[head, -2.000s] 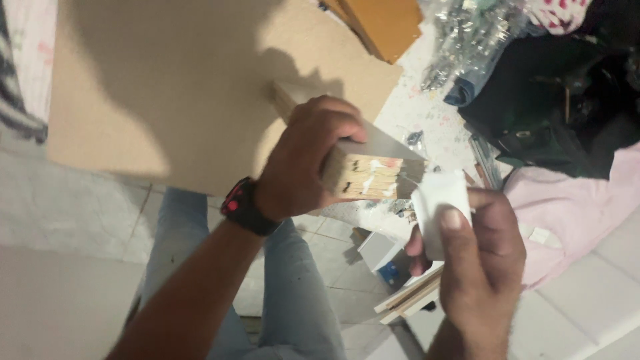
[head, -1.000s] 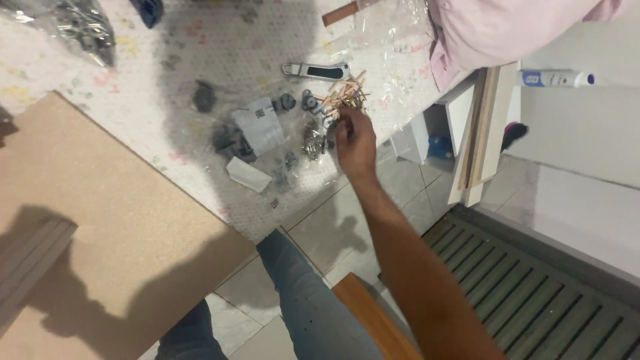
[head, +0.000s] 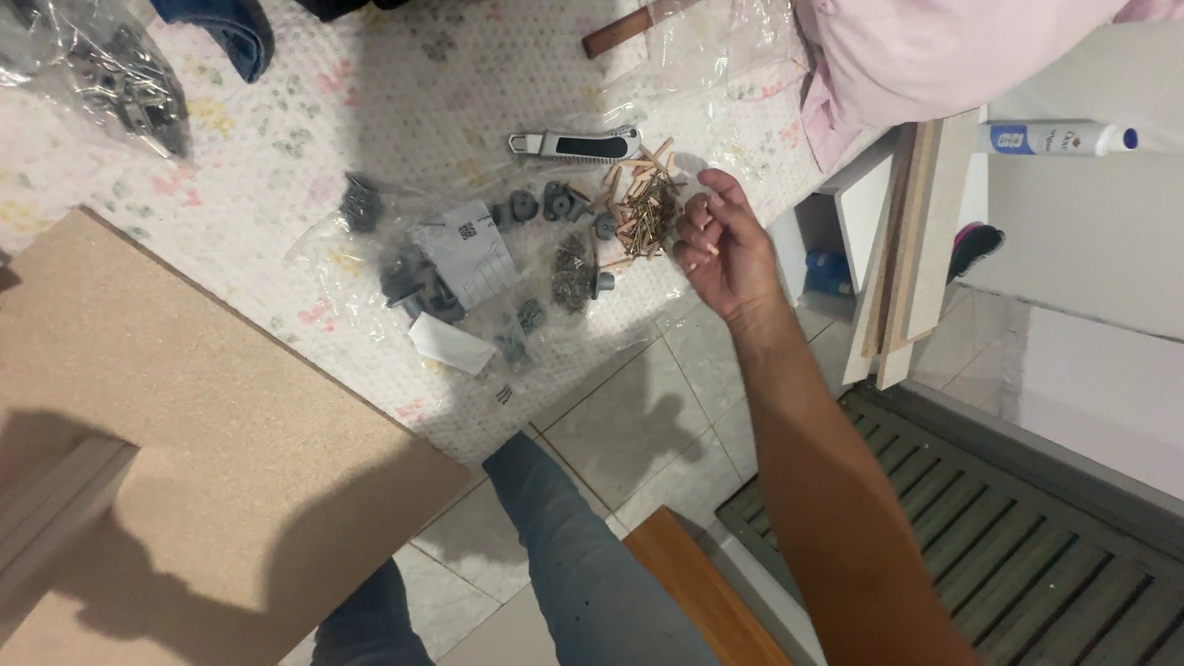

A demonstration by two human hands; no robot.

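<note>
My right hand [head: 726, 245] is palm up with curled fingers, just right of a pile of wooden dowels and screws [head: 647, 208]. Whether something small lies between its fingertips cannot be told. A utility knife [head: 575, 144] lies above the pile on the floral cover. Left of the pile are grey plastic fittings [head: 523, 205], a clear bag with a printed paper [head: 470, 254], dark small hardware [head: 573, 270] and a folded white paper [head: 451, 343]. My left hand is out of view. A stack of boards [head: 65, 518] rests on a large fibreboard panel [head: 240, 407] at the left.
A bag of metal parts [head: 129, 92] lies at the upper left. A pink cloth [head: 934, 55] is at the top right. Boards [head: 911, 250] lean beside a white cabinet [head: 860, 199], near a bottle [head: 1054, 138]. A slatted panel [head: 1027, 527] and an orange-brown board [head: 694, 583] are lower down.
Two seconds ago my left hand held the board stack and my right hand a white piece; the view has since swung right. My right hand has drawn back slightly from the dowel and screw pile.
</note>
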